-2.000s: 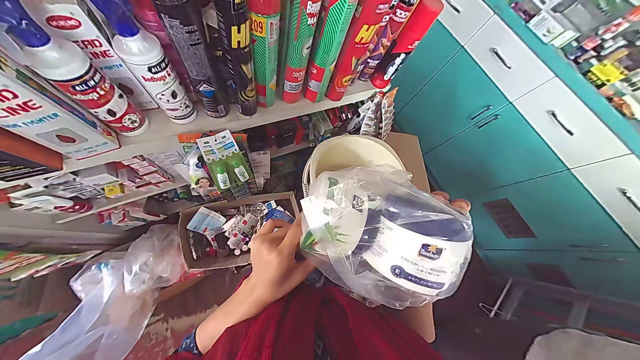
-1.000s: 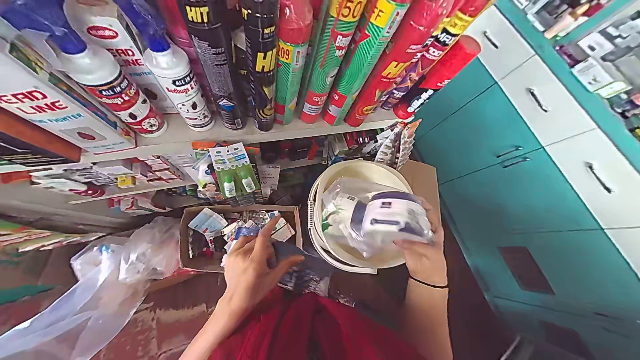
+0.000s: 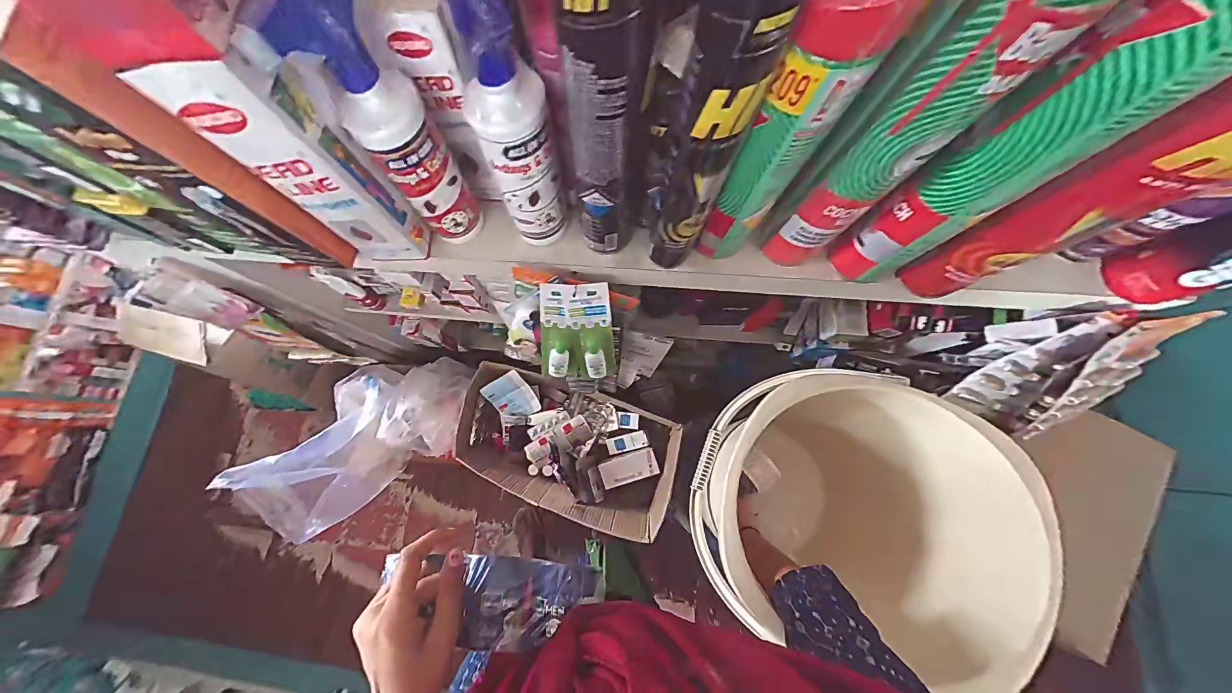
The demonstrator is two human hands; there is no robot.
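Observation:
My left hand (image 3: 414,616) is at the lower middle, with its fingers around the end of a dark blue plastic-wrapped packet (image 3: 520,597). A large cream plastic bucket (image 3: 914,539) stands at the right. My right arm, in a dark blue patterned sleeve, reaches over the bucket's near left edge. Of my right hand (image 3: 751,525) only a blurred part shows at the inner left wall, beside a small clear plastic piece (image 3: 760,470); its fingers are hidden. An open cardboard box (image 3: 568,496) of small boxes and bottles sits left of the bucket.
Spray bottles (image 3: 520,144) and insecticide cans (image 3: 722,125) line the shelf (image 3: 577,274) above. Green carded bottles (image 3: 577,337) hang below it. A clear plastic bag (image 3: 375,443) lies at the left. A cardboard flap (image 3: 1107,520) and teal cabinets (image 3: 1193,539) are at the right.
My left hand has closed on the dark packet. The plastic-wrapped tub that my right hand held at the bucket is out of sight. The view has moved nearer the shelf and bucket.

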